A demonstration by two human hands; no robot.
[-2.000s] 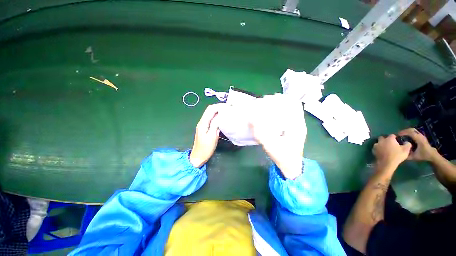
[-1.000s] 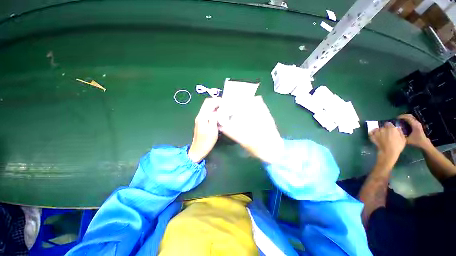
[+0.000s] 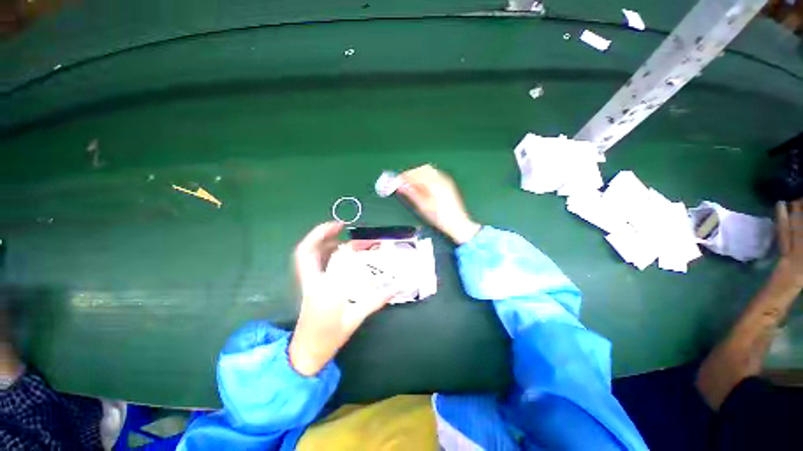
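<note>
An open retail box [image 3: 417, 271] lies in front of me, with a pale, overexposed inside and a black flap edge on its far side. My left hand [image 3: 330, 286] holds the box at its left side, the thumb across the near part. My right hand [image 3: 430, 201] is beyond the box, its fingertips on a small whitish coiled cable [image 3: 386, 183]. The details inside the box are washed out. A thin white ring [image 3: 347, 210] lies flat just beyond my left hand.
White leaflets [image 3: 636, 220] lie in a loose pile at the right by a white perforated post [image 3: 669, 75]. A whitish pouch [image 3: 741, 234] lies beside a neighbour's hand [image 3: 786, 242]. A yellowish scrap [image 3: 199, 193] lies left. Paper bits [image 3: 595, 40] lie at the far side.
The box now shows open and lower in view under my left hand. My right hand has left it and moved to the cable. A whitish pouch now shows beside the leaflets.
</note>
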